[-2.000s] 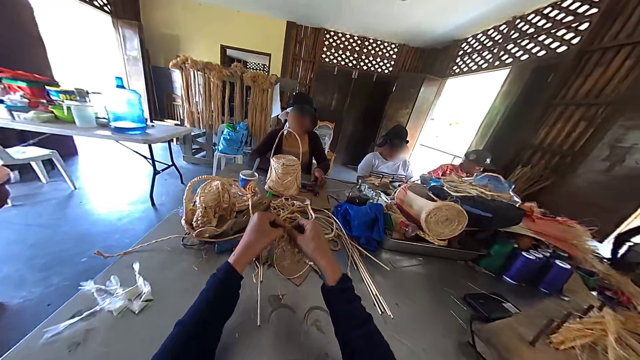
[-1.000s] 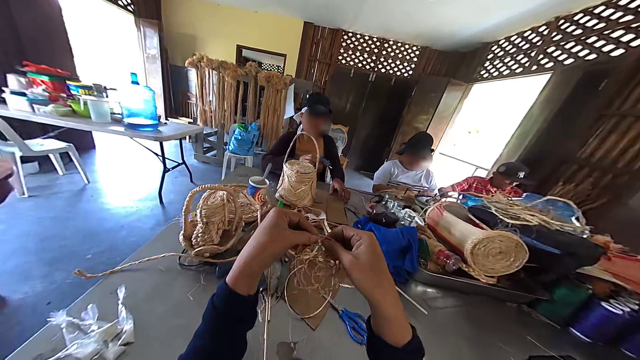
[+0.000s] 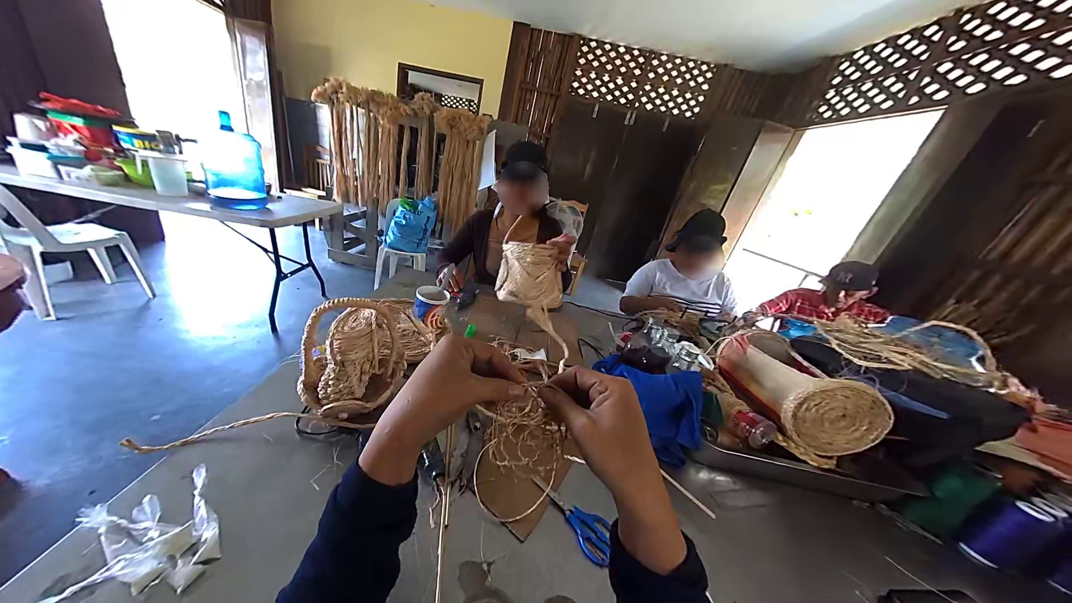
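My left hand [image 3: 469, 377] and my right hand [image 3: 599, 410] meet over the table, fingertips pinching a thin natural fibre strand between them. Under them a tangle of looped fibre [image 3: 523, 431] lies over a brown cardboard piece [image 3: 536, 502]. Blue-handled scissors [image 3: 589, 532] rest by the cardboard, below my right hand. To the left of my left hand is a coiled bundle of braided fibre rope [image 3: 356, 356] with a loop standing up. Thin straight sticks [image 3: 446, 502] lie beneath my left wrist.
Across the table a person holds a woven fibre basket [image 3: 529, 272]; two more people sit to the right. Small plastic bags [image 3: 155, 544] lie front left. A blue-and-white cup [image 3: 431, 301], blue cloth [image 3: 666, 402], a large woven cylinder [image 3: 837, 414] and a metal tray [image 3: 804, 473] surround the work.
The person opposite has lifted the woven basket off the table. My hands stay close together at the fibre. The scissors, hidden two seconds ago, show beside the cardboard.
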